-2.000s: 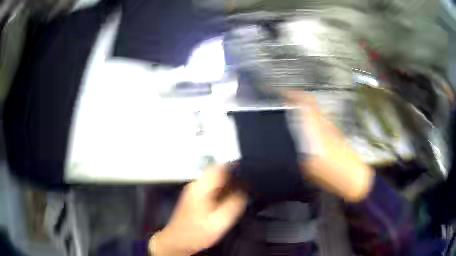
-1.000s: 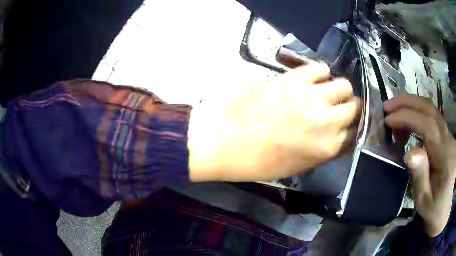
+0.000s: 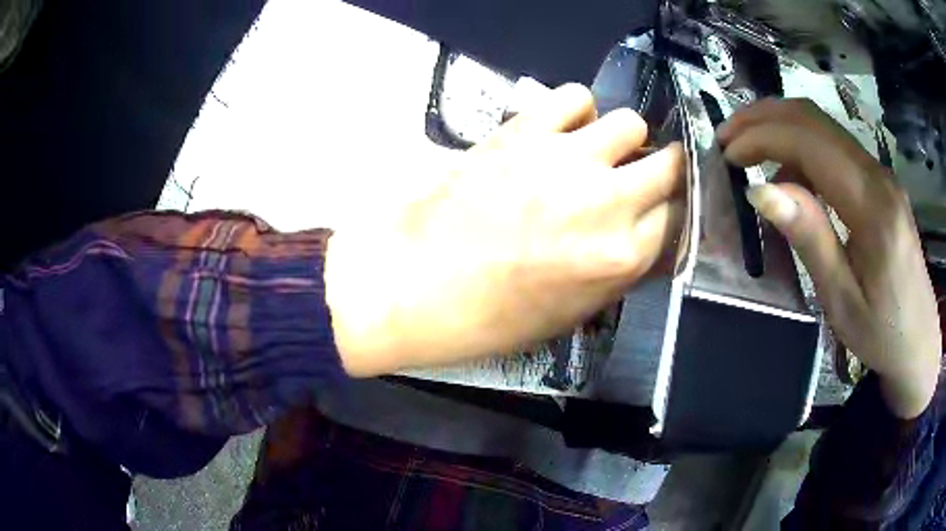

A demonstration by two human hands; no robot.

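Observation:
The shiny metal band folder (image 3: 716, 244), with a long dark slot, lies right of centre. A black band strip (image 3: 736, 368) comes out of its near end and hangs over the table's front edge. My left hand (image 3: 508, 233) is curled against the folder's left side, its fingertips hidden, so any grip cannot be told. My right hand (image 3: 845, 223) is over the folder's right side with thumb and fingers apart, fingertips near the slot, holding nothing visible. A dark garment panel (image 3: 550, 31) lies beyond the hands.
A bent wire guide (image 3: 441, 99) lies left of the folder. Metal machine parts (image 3: 718, 57) stand at the folder's far end. More dark cloth (image 3: 93, 114) covers the left side. A pale strip (image 3: 498, 441) and plaid cloth (image 3: 415, 493) lie across the lap.
Since two seconds ago, both hands have come to the folder from the hanging band. Over the last second, the view has shifted and my right hand has moved farther up along the slot.

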